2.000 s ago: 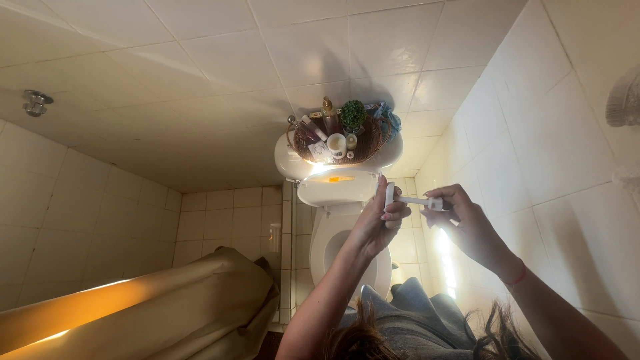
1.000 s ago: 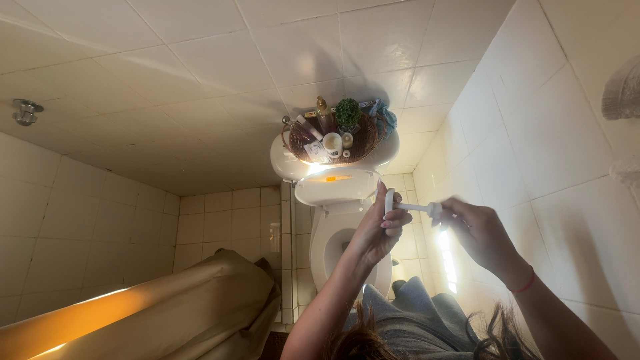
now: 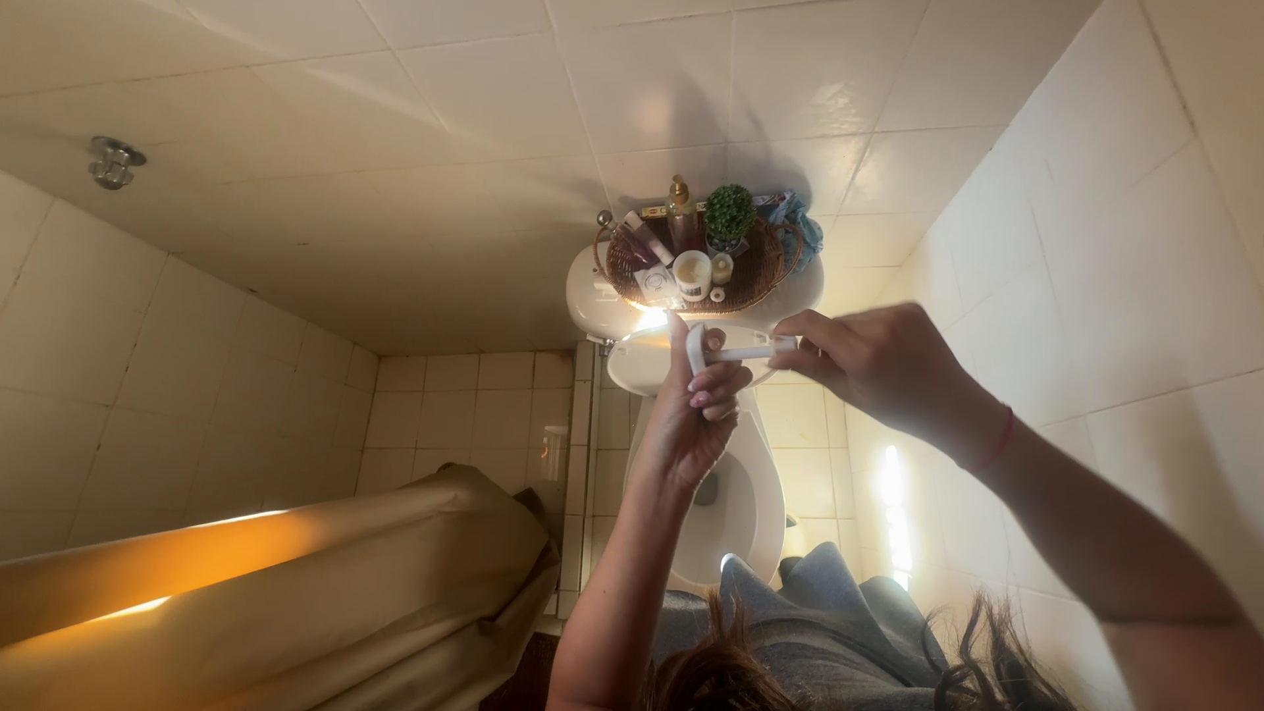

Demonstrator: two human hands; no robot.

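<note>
A white plastic part with a flat curved end and a threaded-looking rod is held between my two hands, above the toilet. My left hand grips its flat end, with the thumb up along it. The fingertips of my right hand pinch a small white piece at the rod's right end. Below my hands lies the toilet bowl, with its seat open to view. Its raised lid is partly hidden behind my left hand.
On the toilet tank stands a wicker basket with a pump bottle, a small green plant, a white jar and tubes. A beige curtain hangs at the lower left. A metal fixture sticks out of the tiled wall.
My right hand has turned and shifted slightly at the rod's end, its fingers still around the small piece. My left hand keeps its grip on the flat end.
</note>
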